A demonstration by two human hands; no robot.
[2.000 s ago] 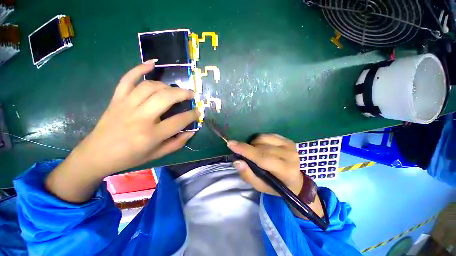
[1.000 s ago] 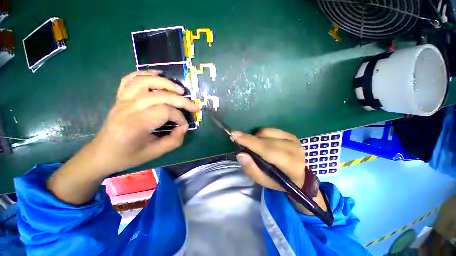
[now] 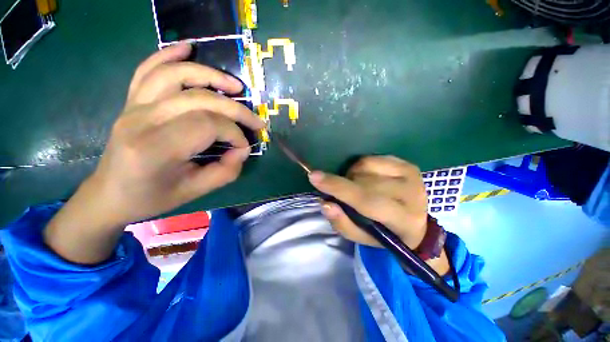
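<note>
Three LCD modules (image 3: pixel 198 21) lie in a column on the green mat, with orange flex cables (image 3: pixel 253 67) at their right edges and hooked yellow side tails (image 3: pixel 284 48) sticking out right. My left hand (image 3: pixel 177 127) rests over the lower two screens. Its thumb and a finger pinch thin solder wire (image 3: pixel 231 146) near the lowest screen's right edge. My right hand (image 3: pixel 374 200) holds the black soldering iron (image 3: pixel 394 244) like a pen, its tip close to the lowest flex cable. Whether the tip touches it I cannot tell.
A stack of LCD modules (image 3: pixel 23 30) lies at the upper left. A white tub with black band (image 3: pixel 582 93) stands at the right bench edge, below the fan grille (image 3: pixel 568 8). Below the bench are a red bin (image 3: pixel 180 223) and a sheet of dark rectangles (image 3: pixel 444 190).
The view has moved closer to the lower screens. My left hand has shifted its fingers, and its thumb and finger now pinch the solder wire. The iron's tip stays near the lowest flex cable.
</note>
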